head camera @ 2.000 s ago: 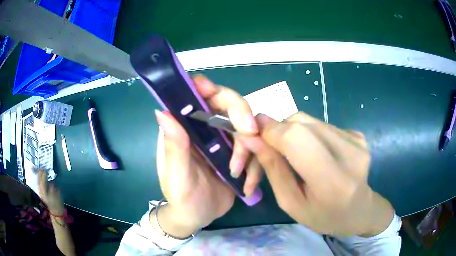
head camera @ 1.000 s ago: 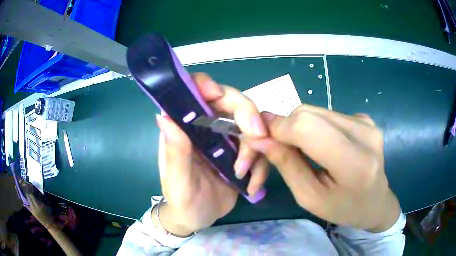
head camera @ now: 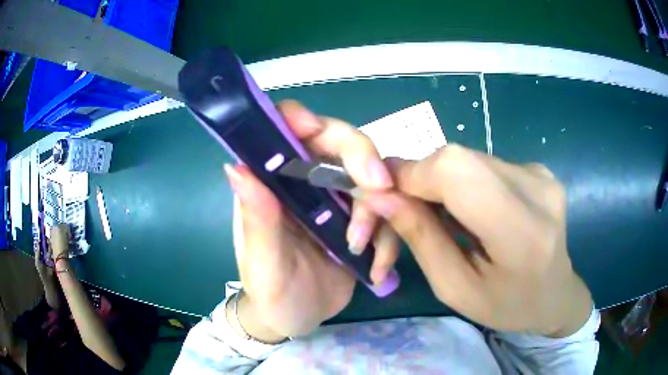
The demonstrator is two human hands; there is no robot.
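A black pen housing [head camera: 231, 117] with pink-purple edges slants from upper left to lower right. My left hand [head camera: 282, 256] is bare and holds it from beneath, thumb on the left edge and fingers around the right. Two pale pink ovals, the upper button [head camera: 275, 162] and the lower button [head camera: 323, 217], sit in the black strip. My right hand [head camera: 483, 234] pinches a craft knife [head camera: 331, 176]. Its grey blade lies over the strip just below the upper button; exact contact cannot be told. The knife's rear is hidden by my fingers.
White paper [head camera: 407, 132] lies behind my hands. A pale rail [head camera: 454, 60] crosses the bench [head camera: 608, 220]. A blue bin [head camera: 80, 88] and grey post [head camera: 110, 55] stand upper left. A small box [head camera: 91, 156], thin white stick [head camera: 105, 213] and another person's arm [head camera: 88, 322] are at left.
The housing and both hands have shifted slightly; the blade stays by the upper button. The housing that lay on the bench at left is gone. The other person's hands have moved to the sheets.
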